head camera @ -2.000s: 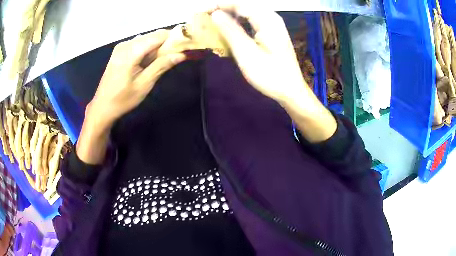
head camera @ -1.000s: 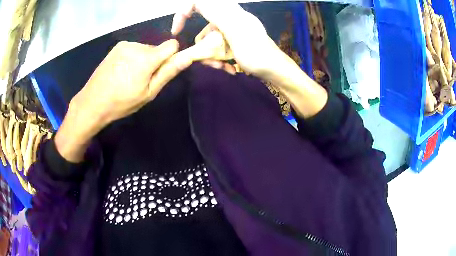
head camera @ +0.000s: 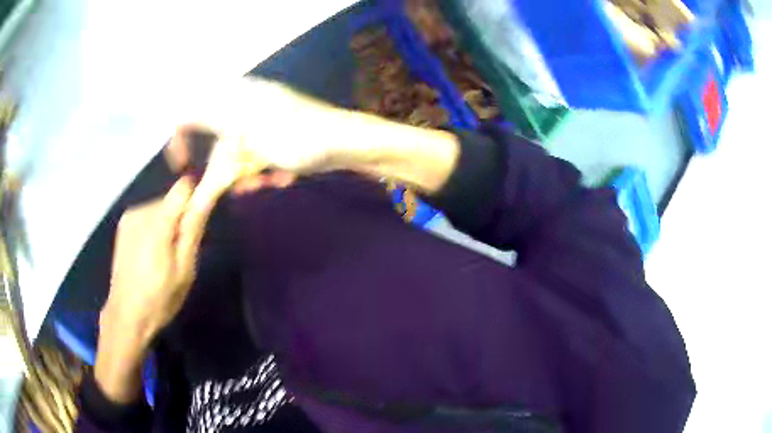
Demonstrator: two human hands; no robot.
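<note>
My left hand (head camera: 152,262) is at the left, below the table edge, its fingers pointing up and meeting my right hand. My right hand (head camera: 262,135) reaches in from the right and its fingers overlap the left ones. Both are motion-blurred and overexposed. Something tan may be between the fingers, but the hands and blur hide it, so I cannot tell what it is.
The white table (head camera: 152,59) curves across the upper left. Low blue bins hold brown pieces (head camera: 406,93). A deep blue bin (head camera: 580,59) holds tan parts at the upper right, beside a green bin (head camera: 542,118). A light-blue tray (head camera: 635,207) is at the right. Tan parts (head camera: 51,389) lie lower left.
The view has turned and blurred, so table and bins appear tilted. Both hands now appear further left and lower in the picture, still together.
</note>
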